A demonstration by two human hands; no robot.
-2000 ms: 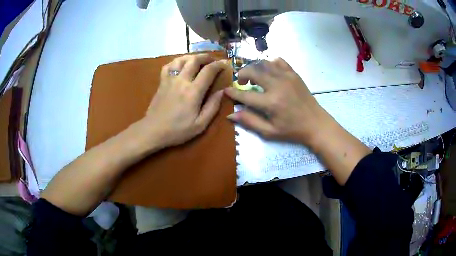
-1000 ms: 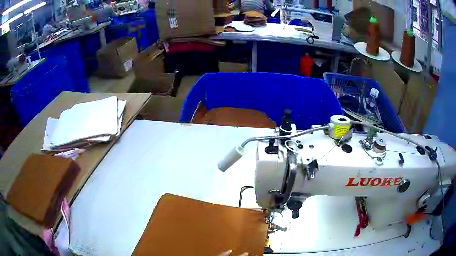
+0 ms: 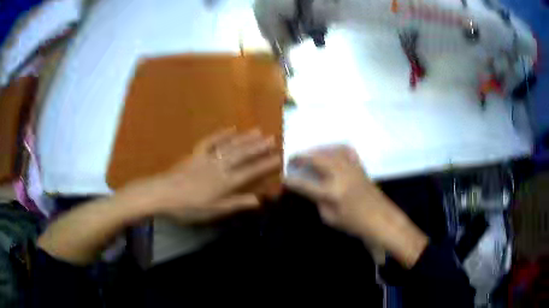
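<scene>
The brown panel (image 3: 192, 102) lies flat on the white table, its right edge under or beside the sewing machine head (image 3: 307, 18); blur hides the needle area. My left hand (image 3: 232, 171) lies flat on the panel's lower right part, fingers spread a little, with a ring on one finger. My right hand (image 3: 334, 180) is at the panel's lower right corner, fingers curled at its edge. Whether it pinches the edge or holds something small cannot be told through the blur.
A red-handled tool (image 3: 415, 69) lies on the machine bed, with an orange thing (image 3: 490, 87) farther right. A brown stack (image 3: 15, 126) and pink strips (image 3: 30, 186) are at the left edge. White pieces (image 3: 39, 27) lie at the upper left.
The view has tilted back down from the wider room. Compared with two seconds ago, both hands have moved towards the near edge, away from the needle area.
</scene>
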